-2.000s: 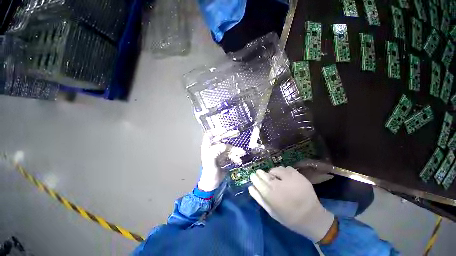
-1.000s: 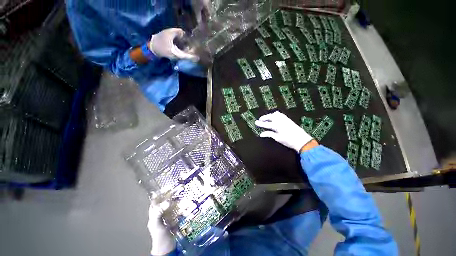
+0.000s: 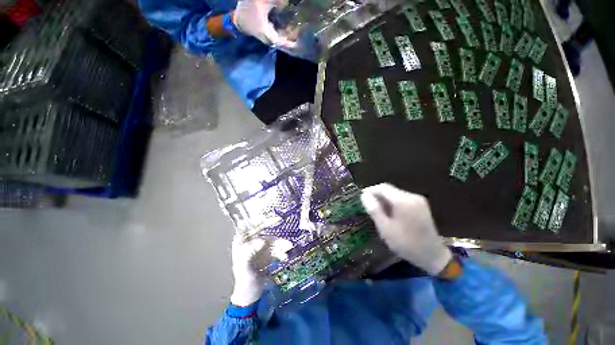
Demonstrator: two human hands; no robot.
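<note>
A clear blister tray (image 3: 259, 178) is tilted in front of me, its right side by the belt's edge. Green circuit boards (image 3: 317, 259) lie in its lowest pockets. My left hand (image 3: 255, 261), white-gloved, grips the tray's lower left edge. My right hand (image 3: 404, 226), white-gloved, holds one circuit board (image 3: 342, 205) by its right end, over the tray's right half above the filled row; its fingertips are partly hidden. More loose circuit boards (image 3: 411, 100) lie in rough rows on the black belt (image 3: 418, 162).
Another person's gloved hand (image 3: 259, 20) holds a clear tray (image 3: 337, 20) at the belt's far left corner. Tall tray stacks (image 3: 64, 135) stand on a blue base (image 3: 138, 148) at the left. A loose clear tray (image 3: 189, 108) lies on the grey floor. The belt has a metal edge (image 3: 526, 245).
My right hand has moved from the belt back to the tray with a circuit board taken from the near left row. The view has shifted, and the tray appears farther right and higher.
</note>
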